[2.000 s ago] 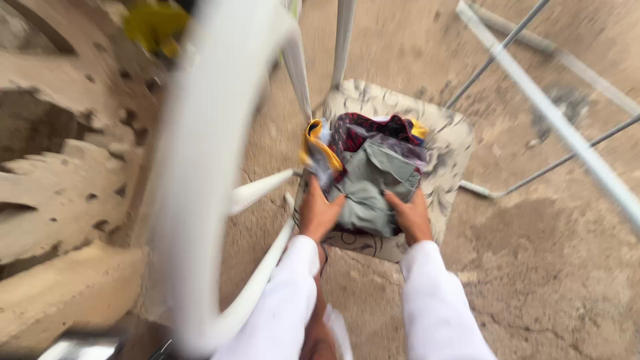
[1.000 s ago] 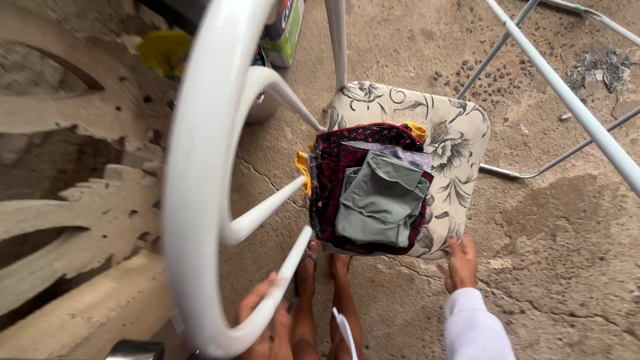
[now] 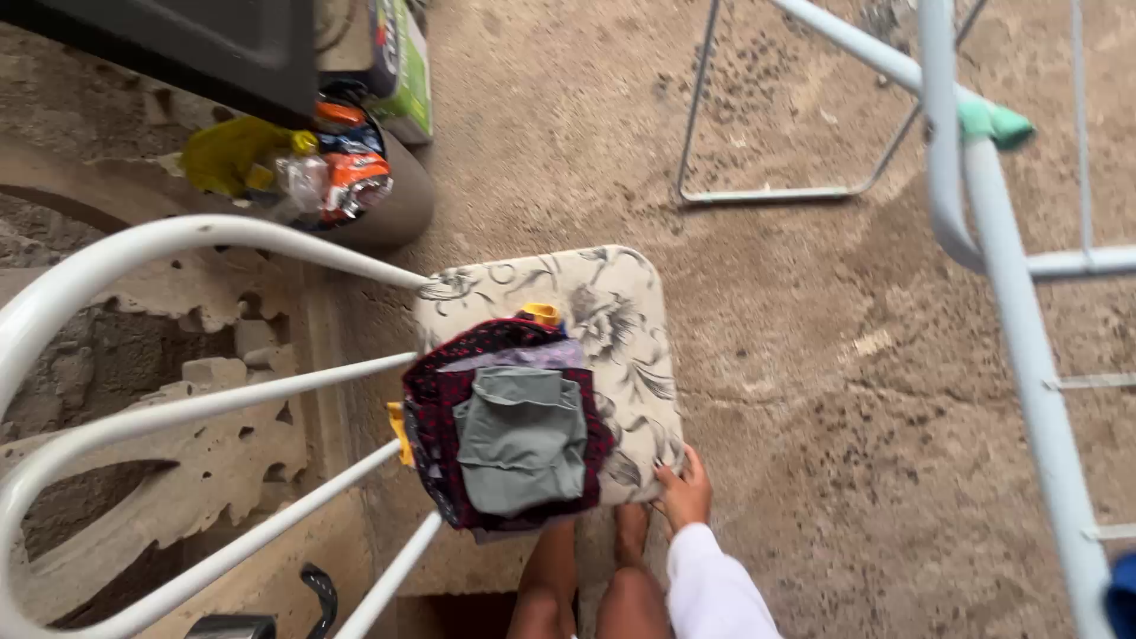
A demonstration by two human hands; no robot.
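My right hand (image 3: 685, 490) grips the near right corner of a chair's seat cushion (image 3: 635, 355), which is pale with a grey flower pattern. On the left part of the seat lies a stack of folded clothes: a grey-green folded cloth (image 3: 522, 444) on top, a dark cloth with red specks (image 3: 430, 444) beneath it, and a bit of lilac cloth (image 3: 532, 357) between. Yellow edges (image 3: 401, 435) poke out at the left and far side. The chair's white metal backrest (image 3: 200, 232) extends to the left. My left hand is out of view.
A bin (image 3: 404, 200) holding wrappers and a yellow bag stands at the far left, beside a green-and-white package (image 3: 408, 80). A pale blue metal drying rack (image 3: 1012, 311) fills the right side. A pierced concrete block wall (image 3: 222, 373) runs along the left.
Both hands were on the grey-green cloth; my right hand then moved to the seat's corner and stays there. My left hand, lately by the white backrest, has left the view.
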